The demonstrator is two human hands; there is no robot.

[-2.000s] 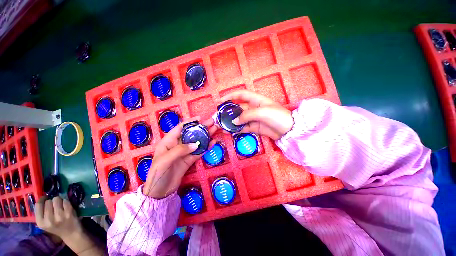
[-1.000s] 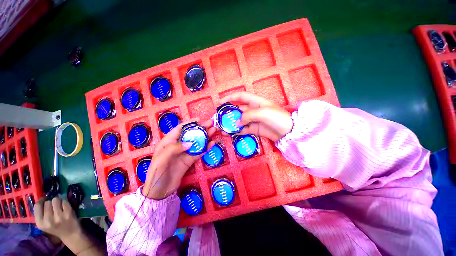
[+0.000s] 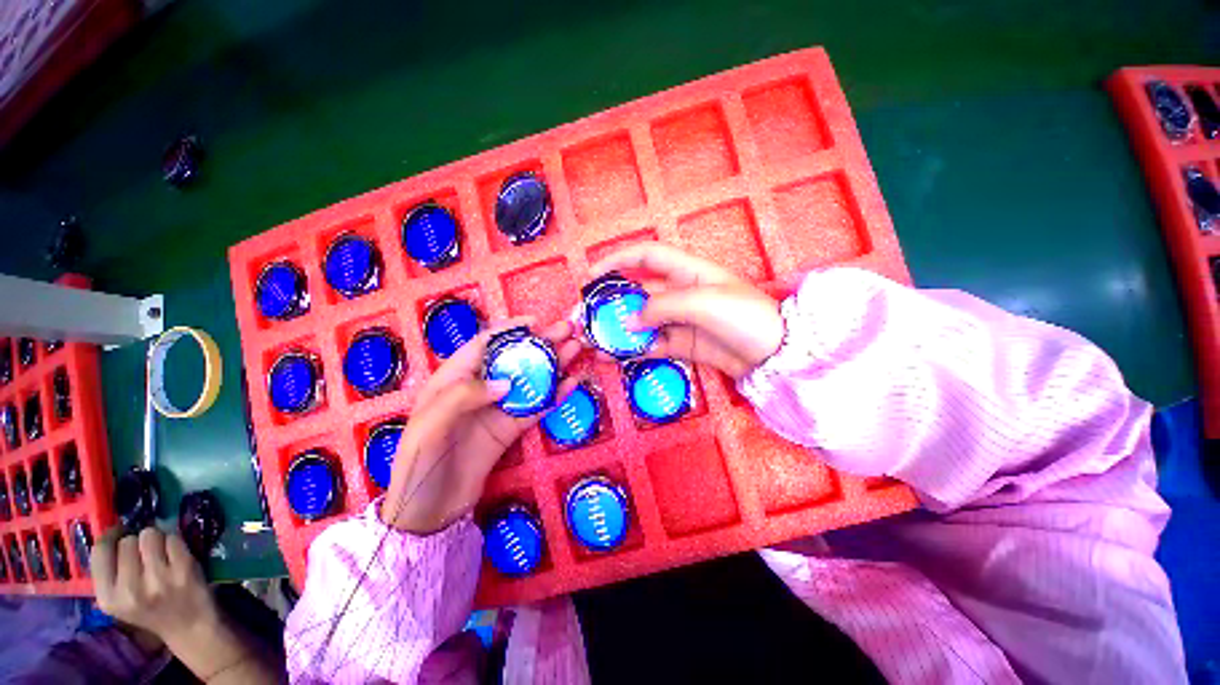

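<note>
My left hand holds a round watch head with a bright blue display and pale marks. My right hand holds another watch head, also lit bright blue, with a finger over its right edge. Both are held close together above the middle of the red foam tray. Several blue-lit watches sit in the tray's left and lower pockets. One watch in the top row is dark. Several pockets at the right are empty. My hands hide some middle pockets.
A neighbour's red tray with dark watches lies at left, near a yellow-white ring, a pale metal post and another person's hand. Loose dark watch heads lie on the green belt. Another red tray is at right.
Both held watch displays went from dark to bright blue and remain lit. My hands have barely moved. The loose watch heads at upper left have shifted left and down.
</note>
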